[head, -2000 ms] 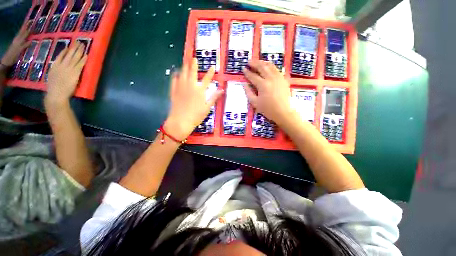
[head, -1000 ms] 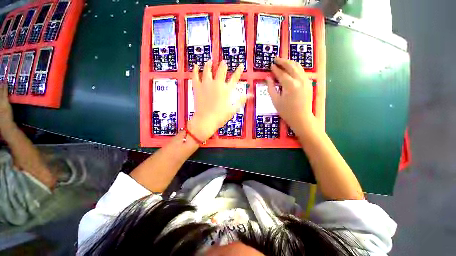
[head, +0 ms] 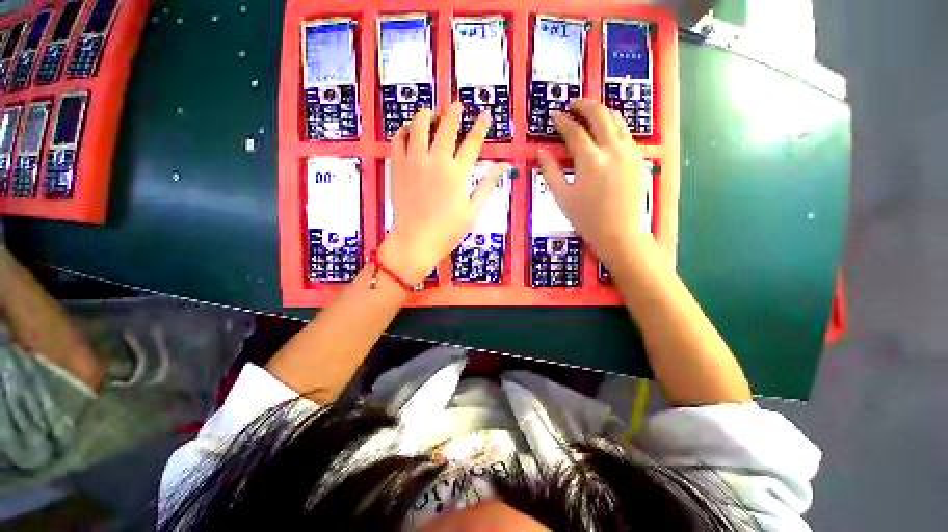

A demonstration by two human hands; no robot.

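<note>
An orange-red phone tray (head: 294,223) lies in front of me with keypad phones in two rows of pockets. My left hand (head: 431,187) is spread over the tray, its fingertips at the keys of the upper-row middle phone (head: 481,62) and the one left of it (head: 405,57). My right hand (head: 603,171) has its fingertips on the lower keys of the fourth upper phone (head: 557,57), which shows "*#1". The middle phone also shows code characters. The lower left phone (head: 333,203) shows digits on a white screen. My hands hide parts of several lower phones.
Another tray (head: 102,166) of keypad phones lies on the green bench (head: 208,156) at the left. Beside it a neighbouring person's arm (head: 47,327) shows at the left edge. Small white specks dot the bench. An orange-red object (head: 837,310) shows beyond the bench's right edge.
Both hands have moved from the left part of the tray to its middle and right. The upper middle and fourth screens now show code characters. The neighbour's hand has left the other tray.
</note>
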